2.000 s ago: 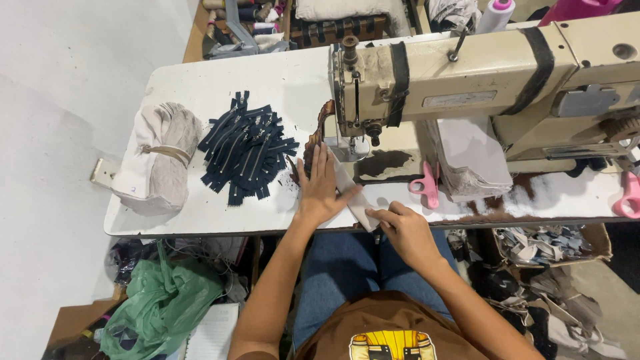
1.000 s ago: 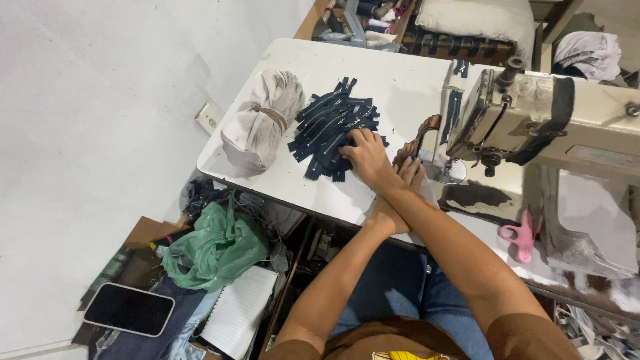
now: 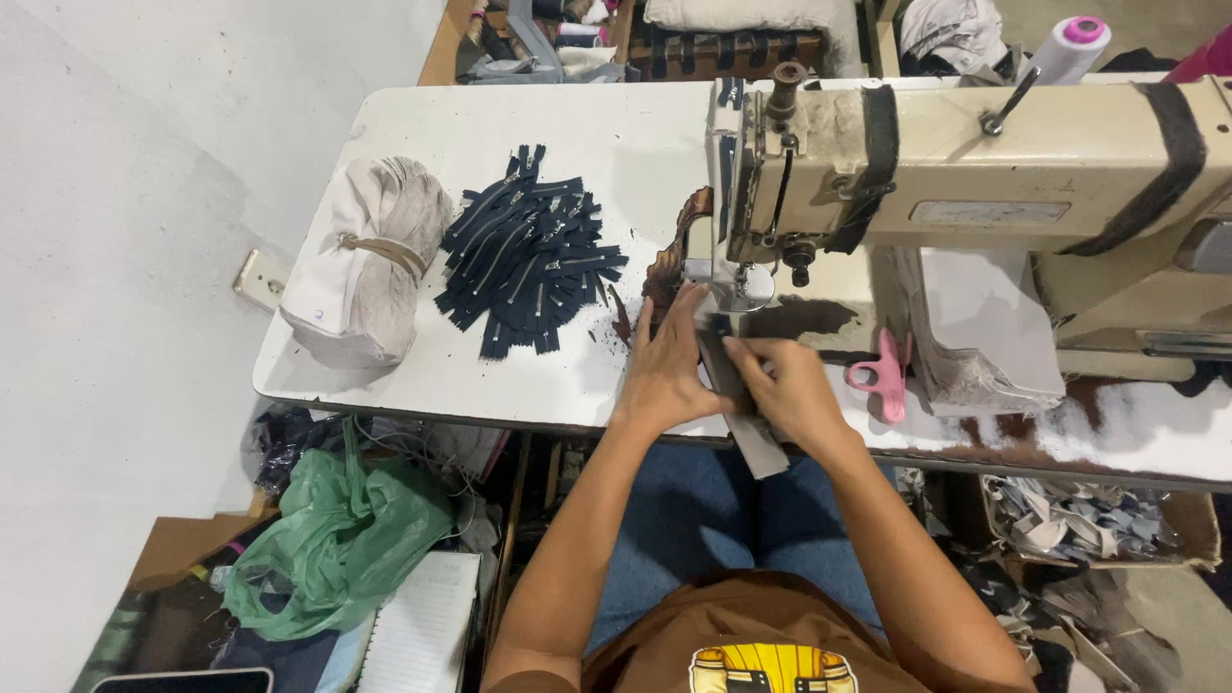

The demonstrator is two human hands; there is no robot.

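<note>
My left hand (image 3: 669, 371) lies on the table just below the sewing machine's needle area (image 3: 746, 279), its fingers pressing the left edge of a light fabric strip (image 3: 757, 448). A dark zipper (image 3: 729, 371) lies along that strip. My right hand (image 3: 784, 390) pinches the zipper and strip from the right. Left of my hands is a pile of dark blue zippers (image 3: 525, 255) with metal teeth. Farther left sits a tied bundle of off-white fabric pieces (image 3: 371, 269). More strip with zippers (image 3: 724, 144) runs behind the machine head (image 3: 808, 164).
Pink thread snips (image 3: 885, 375) and a stack of light fabric pieces (image 3: 991, 327) lie right of my hands, under the machine arm. Below the table's front edge are a green plastic bag (image 3: 337, 529), a lined notebook (image 3: 419, 626) and a box of scraps (image 3: 1088, 520).
My right hand, at the zipper pile a second ago, is back at the fabric strip with a dark zipper. My left hand remains near the needle area. The view has swung back right.
</note>
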